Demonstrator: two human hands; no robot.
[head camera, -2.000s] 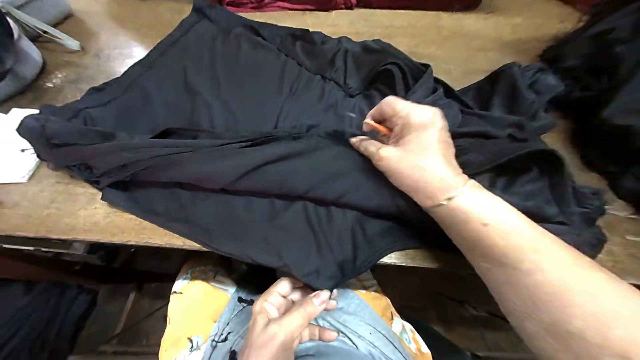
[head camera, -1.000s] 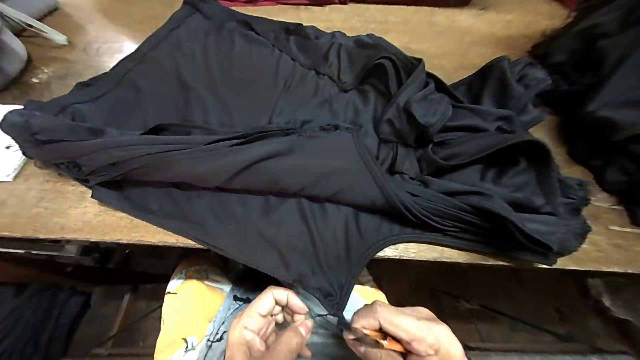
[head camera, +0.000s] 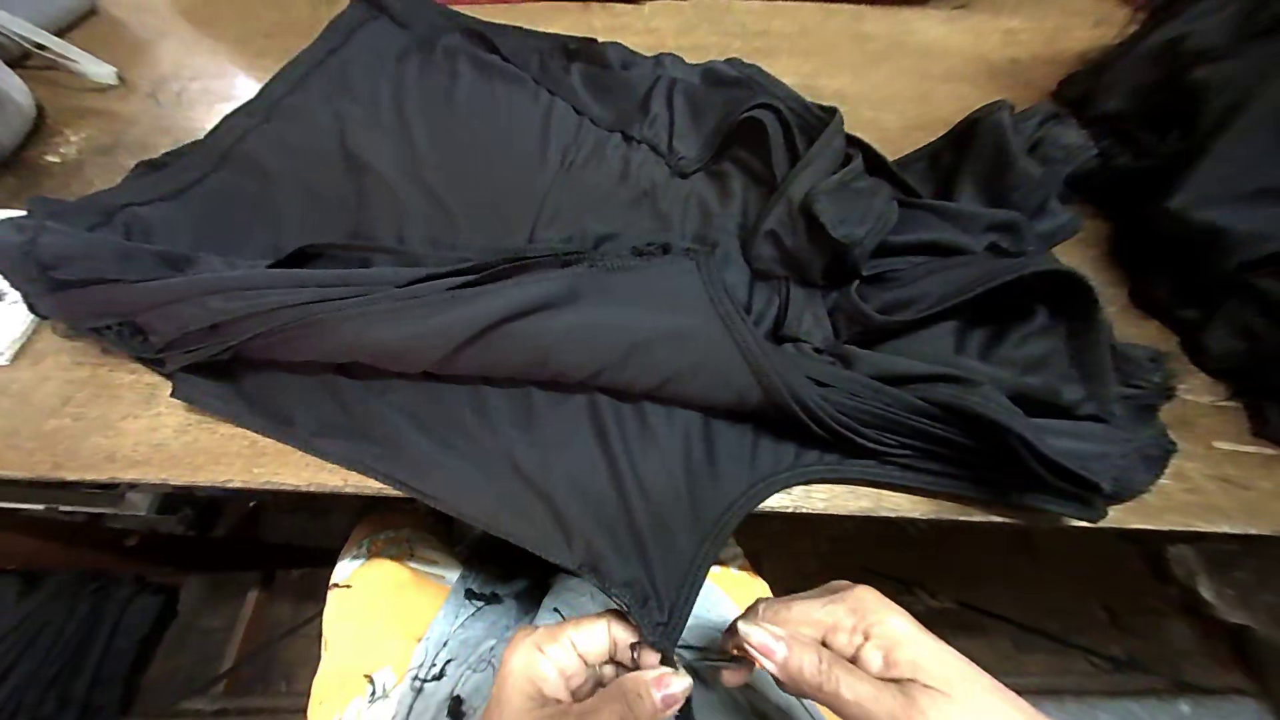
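A black fabric garment (head camera: 560, 330) lies spread over the table, one pointed corner hanging past the near edge towards my lap. At that corner my left hand (head camera: 600, 670) pinches the cloth between thumb and fingers. Just to the right, my right hand (head camera: 830, 650) holds a small orange tool (head camera: 745, 656), mostly hidden by the fingers; its dark, thin front end points at the corner. What kind of tool it is cannot be told.
The wooden table (head camera: 90, 420) has its near edge above my lap. More black cloth (head camera: 1200, 200) is heaped at the right. A white piece (head camera: 14, 318) lies at the left edge. Loose black threads (head camera: 430, 670) cling to the clothing on my lap.
My right hand has come down from the middle of the garment to its near corner, beside my left hand, with the orange tool still in it.
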